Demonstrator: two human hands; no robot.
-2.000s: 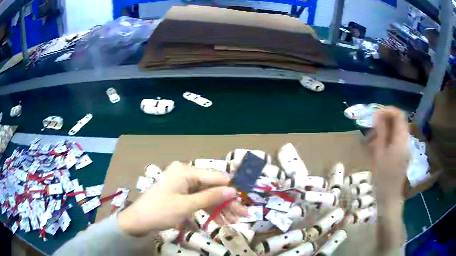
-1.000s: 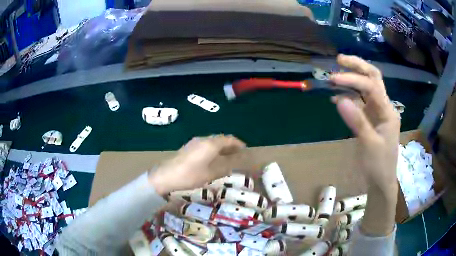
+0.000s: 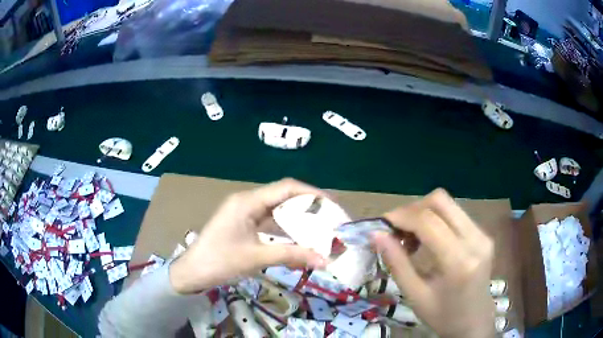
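Observation:
My left hand [image 3: 254,241] holds a white car body shell [image 3: 307,224] between thumb and fingers, above the middle of the work sheet. My right hand [image 3: 433,261] pinches a silvery flat tag [image 3: 363,231] against the shell's right side. A bit of red strip [image 3: 338,247] shows at the shell beside the tag. The fingers hide part of the tag and shell. Below the hands, closed car bodies [image 3: 244,320] and more tags with red strips [image 3: 321,309] lie heaped, partly hidden.
The cardboard work sheet [image 3: 178,198] lies before the green belt [image 3: 231,158], which carries scattered white car parts [image 3: 284,135]. A tag-and-strip pile [image 3: 59,237] is at left. An open carton [image 3: 529,264] of small white pieces stands at right. Stacked cardboard [image 3: 350,49] lies beyond the belt.
My left hand, empty a second ago, now holds a shell. My right hand has come down from over the belt with the tag and strip to meet it. The view has shifted.

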